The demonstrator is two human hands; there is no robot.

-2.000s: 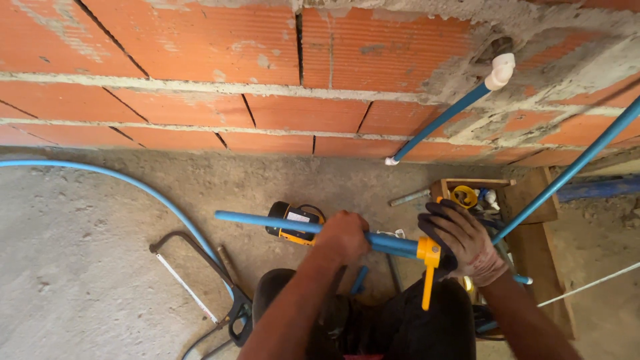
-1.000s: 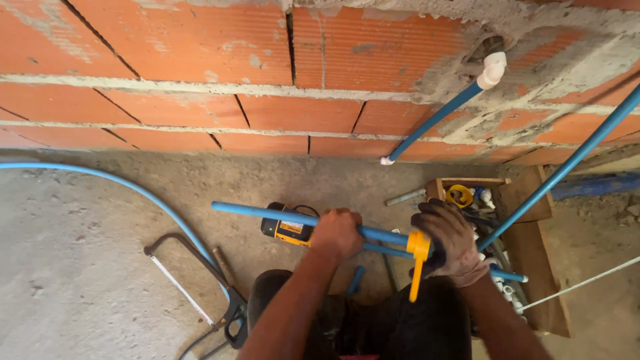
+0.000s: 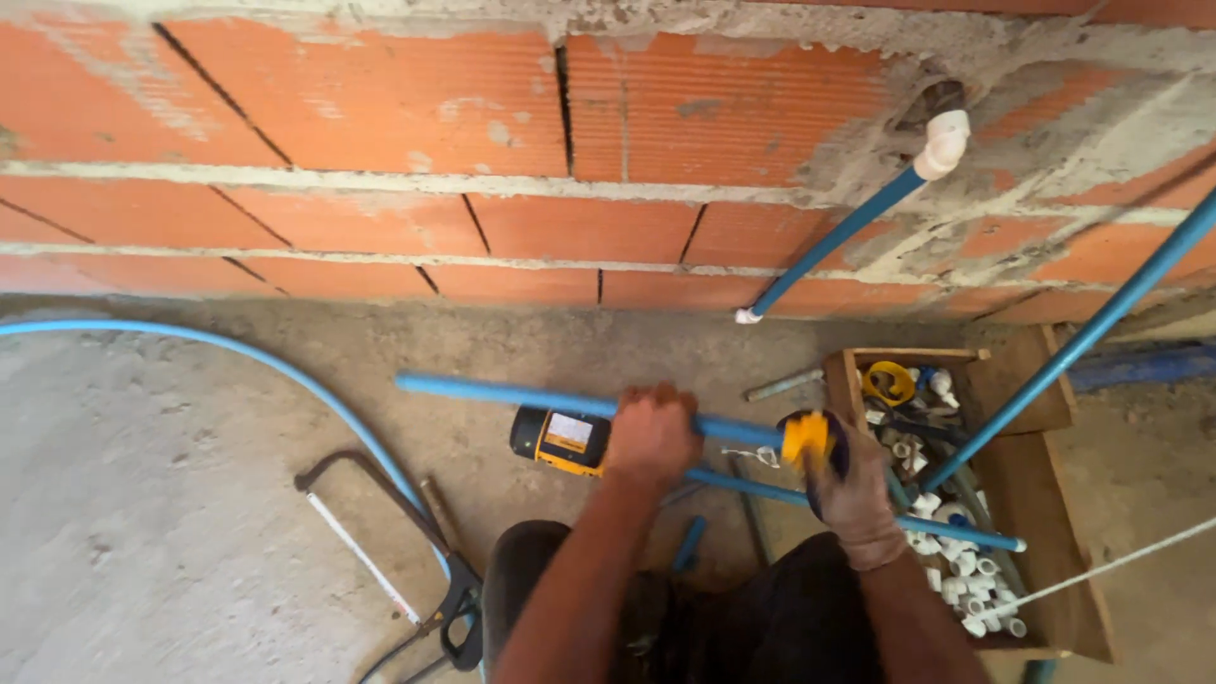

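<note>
My bare left hand (image 3: 654, 432) is closed around a blue plastic pipe (image 3: 508, 391) that runs roughly level across the middle of the view. At the pipe's right end is a yellow tool (image 3: 807, 440), blurred, whose kind I cannot tell. My gloved right hand (image 3: 845, 480) grips this tool, with dark material over the fingers. A second blue pipe (image 3: 760, 488) passes below, behind the right hand, and ends over the wooden box. Behind my left hand a yellow and black power tool (image 3: 560, 439) lies on the floor, partly hidden.
A hacksaw (image 3: 366, 560) lies at left beside a curved blue pipe (image 3: 256, 351). At right a wooden box (image 3: 1045, 532) holds white fittings (image 3: 969, 579). Another blue pipe (image 3: 1092, 328) slants over it. A pipe with a white elbow (image 3: 943, 144) projects from the brick wall (image 3: 418, 104).
The yellow tool's long handle, which pointed down in the earlier frames, no longer shows there. My left hand still holds the pipe.
</note>
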